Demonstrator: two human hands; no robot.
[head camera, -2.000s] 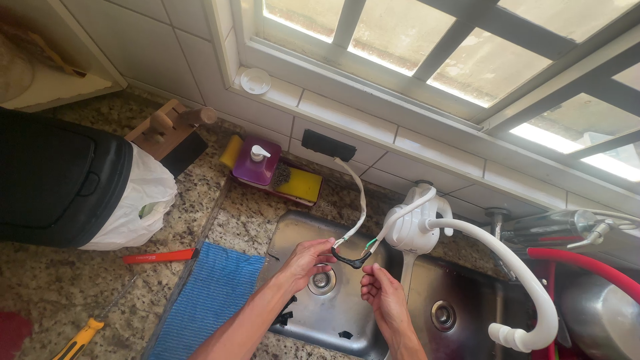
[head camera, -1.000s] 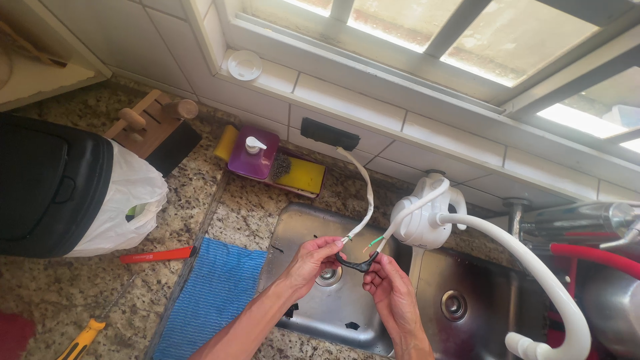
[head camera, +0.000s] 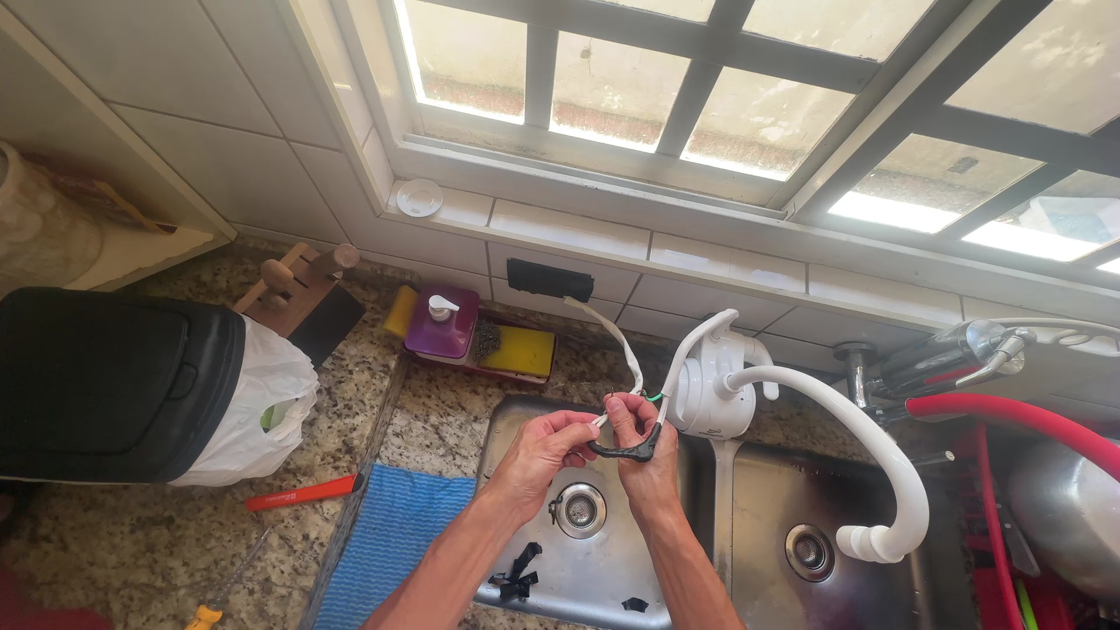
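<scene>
Over the left sink basin (head camera: 604, 569), my left hand (head camera: 551, 446) pinches the white wires of a cable (head camera: 617, 337) that comes from a black-covered plate (head camera: 549, 278) on the tiled wall. My right hand (head camera: 643, 437) touches it from the right, fingers closed on the wire ends and a black-taped section (head camera: 634, 451). A green wire (head camera: 654, 398) shows just above the right fingers. The white electric faucet unit (head camera: 713, 394) stands right of my hands, its own white cable arching down to them. The fingertips partly hide the wire ends.
Black tape scraps (head camera: 516, 577) lie in the left basin. Left are a blue cloth (head camera: 394, 534), an orange-handled cutter (head camera: 302, 493), a yellow-handled screwdriver (head camera: 206, 617) and a black-lidded bin (head camera: 105, 385). Behind stand a purple soap dispenser (head camera: 442, 324) and a yellow sponge (head camera: 518, 352). A white curved spout (head camera: 857, 437) overhangs the right basin.
My hands have come closer together; the right fingers have moved up from the black-taped section to the wire ends by the green wire.
</scene>
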